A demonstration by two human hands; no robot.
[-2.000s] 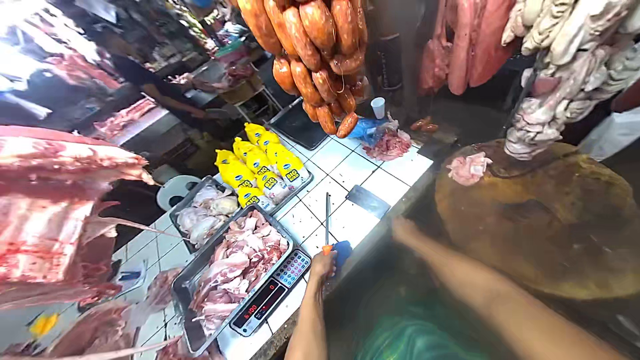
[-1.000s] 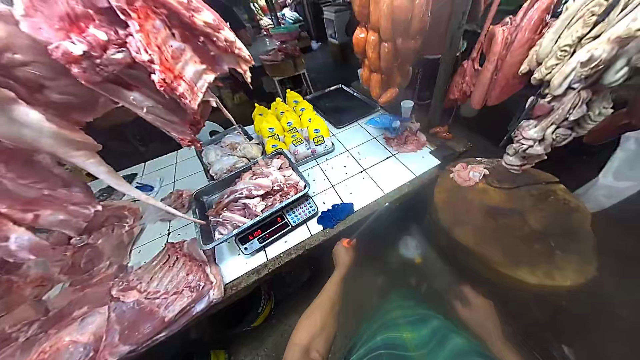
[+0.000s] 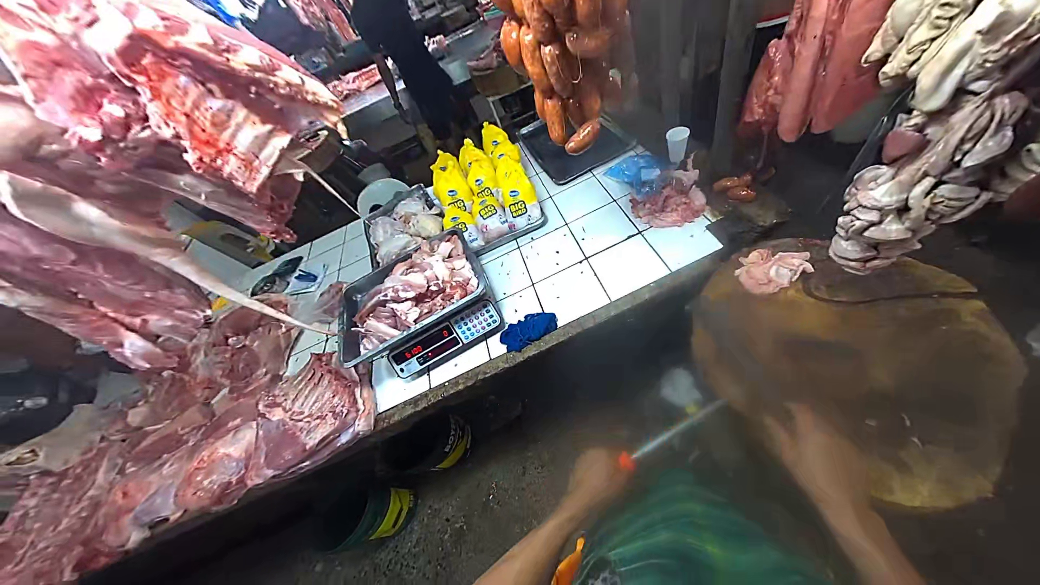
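Note:
My left hand [image 3: 601, 478] is closed on the orange handle of a sharpening steel [image 3: 676, 432], whose metal rod points up and to the right. Blurred by motion, my right hand [image 3: 804, 447] is over the lower left part of a round wooden chopping block [image 3: 886, 382]; what it holds cannot be made out. A piece of pale meat or fat [image 3: 773, 270] lies at the block's far edge. Left of the hands, a blue cloth [image 3: 528, 331] rests on the tiled counter beside a digital scale [image 3: 445, 341], which bears a metal tray of cut meat [image 3: 418, 292].
Yellow-wrapped chickens [image 3: 483, 183] and a dark tray [image 3: 573, 154] stand farther back. Sausages [image 3: 561, 65], intestines [image 3: 918, 171] and large meat cuts [image 3: 203, 106] hang around the counter. Buckets [image 3: 370, 520] stand below its edge. A person [image 3: 406, 65] is in the background.
Both hands have moved back from the tiled counter, the left with the steel. A flat cleaver blade visible over the tiles two seconds ago no longer shows there. The view has shifted.

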